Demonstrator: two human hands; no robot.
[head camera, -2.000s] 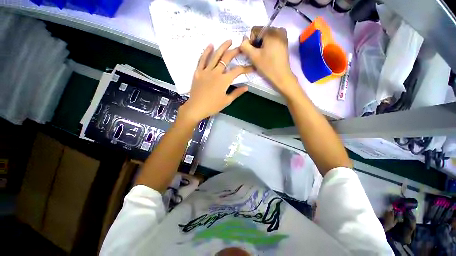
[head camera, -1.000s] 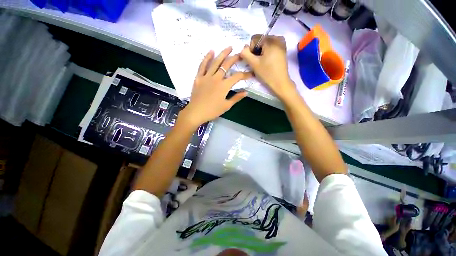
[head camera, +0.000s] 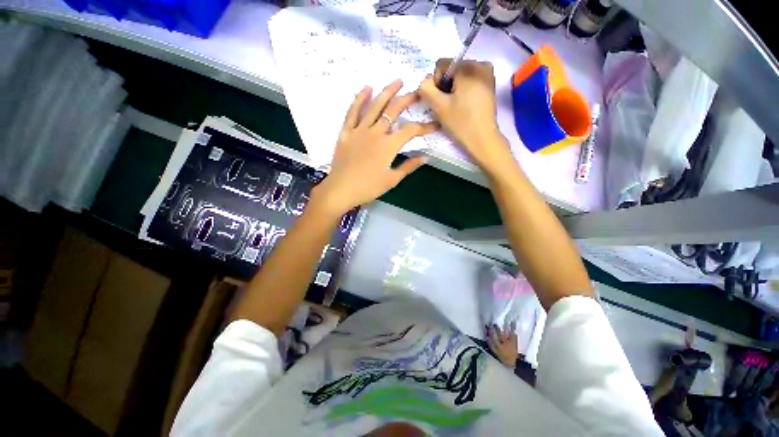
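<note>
A white record sheet (head camera: 342, 60) with print and handwriting lies on the upper shelf, its lower edge hanging over the shelf's front. My left hand (head camera: 371, 149) lies on the sheet's lower part, fingers spread, with a ring on one finger, and holds nothing. My right hand (head camera: 465, 98) grips a thin pen (head camera: 464, 53), its tip hidden by the fingers, and rests on the sheet's right side. The sheet's part between my hands is mostly covered.
An orange and blue holder (head camera: 551, 102) and a white marker (head camera: 588, 149) lie right of my right hand. Printed black sheets (head camera: 231, 201) are stacked below the shelf. Bagged units hang or lie at right. Another person's hand (head camera: 504, 343) touches a bagged unit (head camera: 514, 299).
The view has shifted slightly. My hands stay on the sheet with the pen held. Another person's hand has come onto the bagged unit at lower right.
</note>
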